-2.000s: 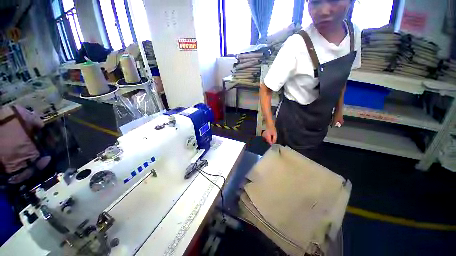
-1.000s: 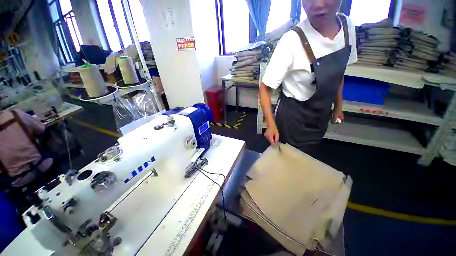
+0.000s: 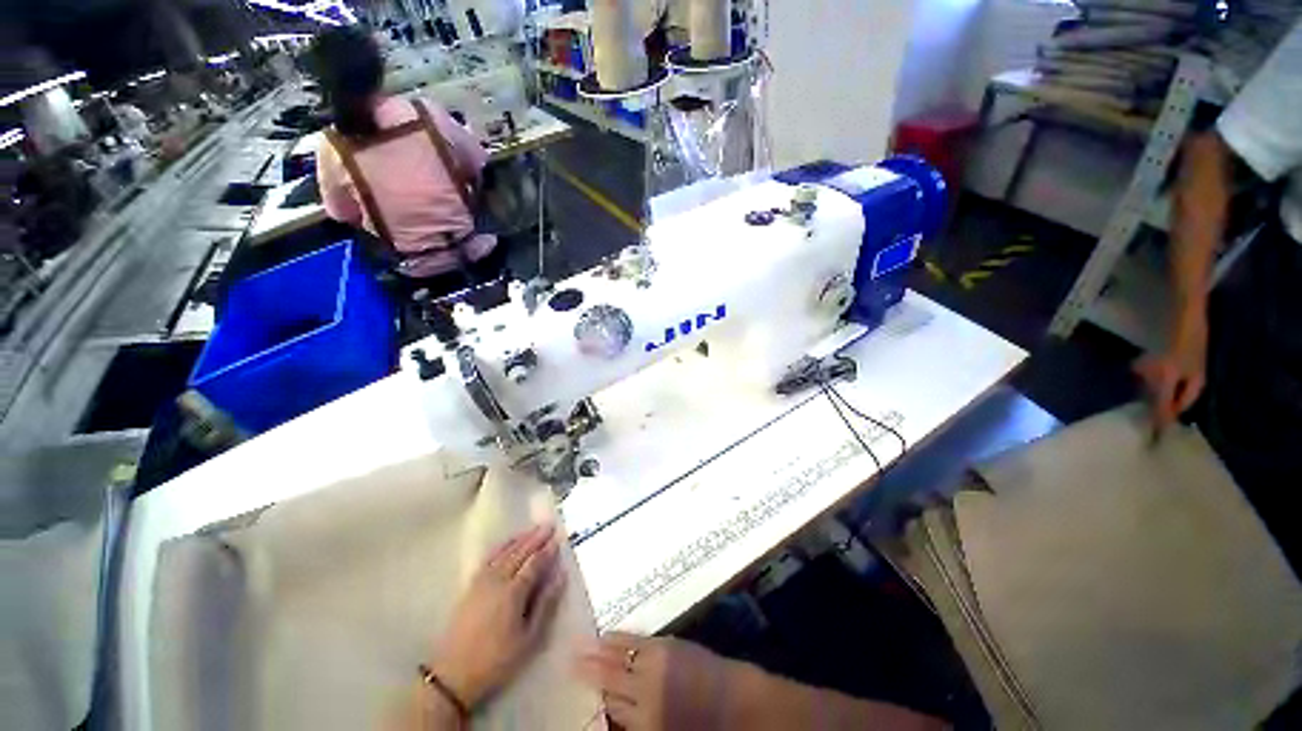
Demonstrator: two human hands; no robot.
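Observation:
A beige fabric panel [image 3: 343, 586] lies over the left part of the white table, its upper edge near the presser foot area [image 3: 560, 454] of the white sewing machine [image 3: 714, 314]. Whether it is under the foot cannot be told. My left hand [image 3: 503, 607], with a dark bracelet, rests on the panel near its right edge; its grip is unclear. My right hand [image 3: 636, 680], with a ring, is closed at the panel's lower right edge, its fingertips blurred. A stack of beige panels [image 3: 1128, 571] is at the right, beside the table.
A person's hand [image 3: 1174, 379] touches the stack's far edge. A blue bin [image 3: 293, 336] stands beyond the table, and a person in pink [image 3: 407, 179] sits behind it. A black cable [image 3: 857, 414] lies on the table. More pale panels [image 3: 50, 614] hang at the far left.
The view has swung left and down. Both my hands and the panel at the machine have come into view. The other person's hand remains at the right stack.

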